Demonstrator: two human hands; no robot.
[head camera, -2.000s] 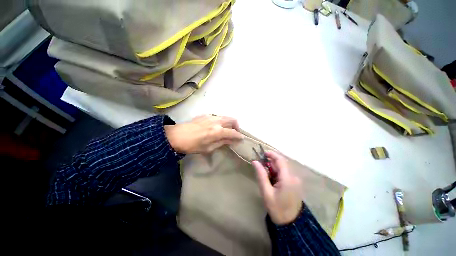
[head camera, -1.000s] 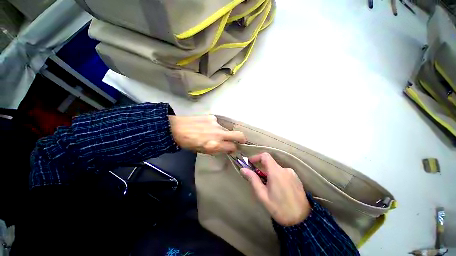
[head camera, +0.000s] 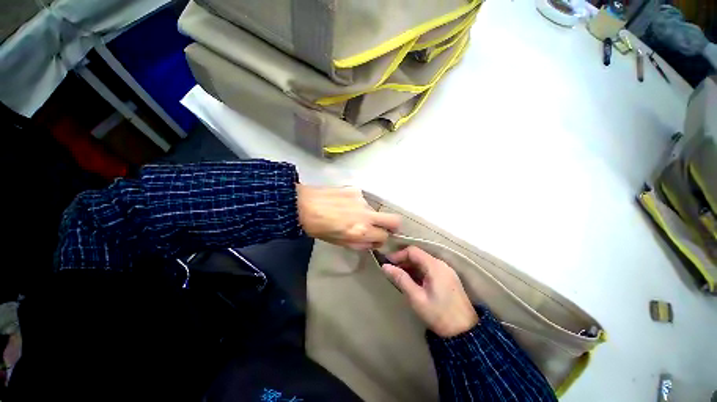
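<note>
A beige bag with yellow edging (head camera: 346, 302) lies across my lap and the table edge, its mouth slightly open along a pale rim (head camera: 503, 288). My left hand (head camera: 346, 218) pinches the rim at the left end of the mouth. My right hand (head camera: 436, 292) is just right of it, fingertips curled at the rim, touching or nearly touching the left fingers. A small dark part shows between the right fingertips; the red-handled snips are mostly hidden in that hand. A small metal fitting (head camera: 591, 333) sits at the mouth's right corner.
A stack of beige bags (head camera: 259, 86) stands at the upper left of the white table (head camera: 542, 149). More bags (head camera: 682, 196) stand at the right edge. A small yellow-and-dark block (head camera: 661, 311) lies at right. Slim tools (head camera: 639, 66) and a person's sleeve (head camera: 678, 35) are at the upper right.
The view has shifted. The bag mouth, closed two seconds ago, now gapes. The snips, whose metal tips showed earlier, are now mostly hidden at the rim beside my left fingers.
</note>
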